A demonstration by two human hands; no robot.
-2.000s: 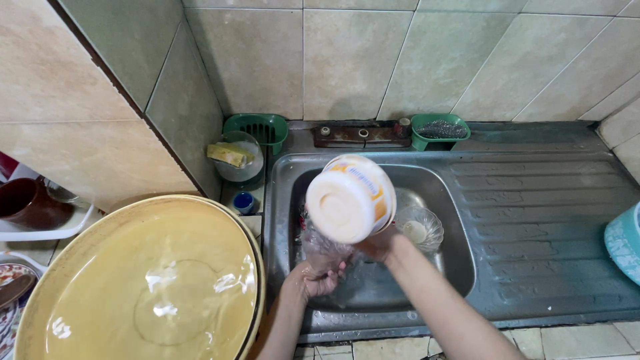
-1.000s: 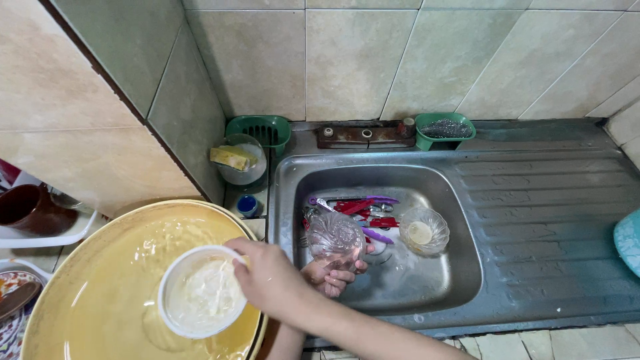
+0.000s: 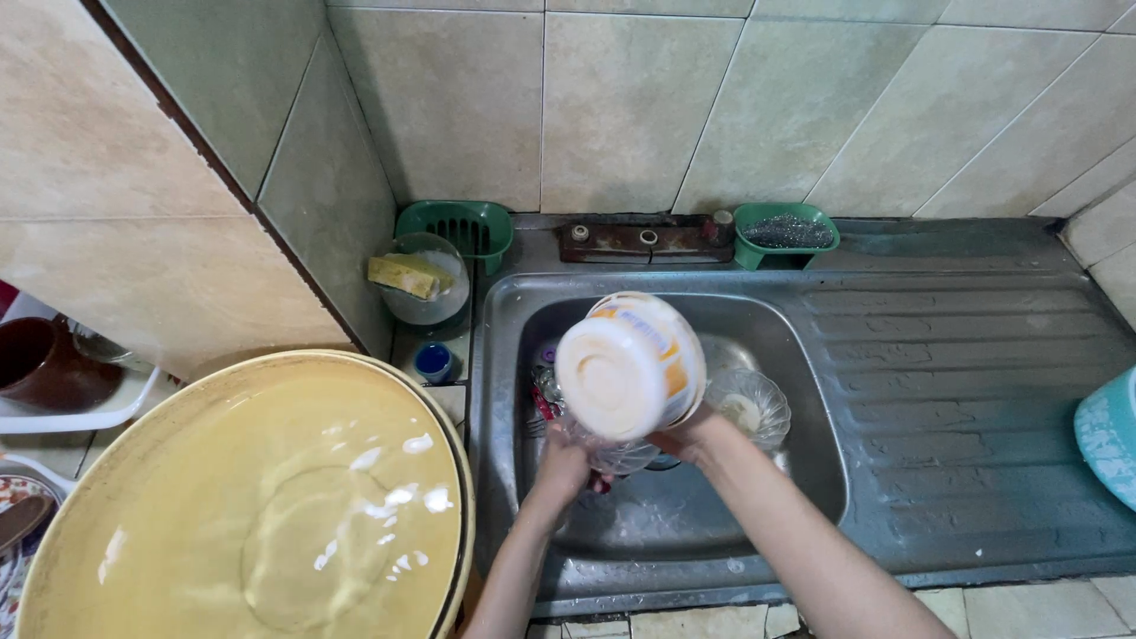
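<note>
Over the sink basin, my right hand (image 3: pixel 688 437) grips a white plastic tub (image 3: pixel 612 377) with orange print, tilted so its base faces up toward me. Just below the tub, my left hand (image 3: pixel 568 466) holds a clear fluted glass bowl (image 3: pixel 621 454), partly hidden by the tub. Another fluted glass bowl (image 3: pixel 765 404), with something pale in it, rests in the steel sink (image 3: pixel 657 532). Red-handled cutlery (image 3: pixel 543 404) shows at the basin's left side, mostly covered by the tub and my left hand.
A large yellow basin of water (image 3: pixel 222 497) stands left of the sink. Behind are a yellow sponge (image 3: pixel 410 275) on a bowl, a green soap holder (image 3: pixel 457 232) and a green dish with a metal scourer (image 3: pixel 785 232). The ribbed drainboard (image 3: pixel 958 399) and a turquoise container (image 3: pixel 1109 435) lie right.
My right hand has moved the tub from over the yellow basin back to above the sink and tipped it over the glass bowl. My left hand still holds that bowl.
</note>
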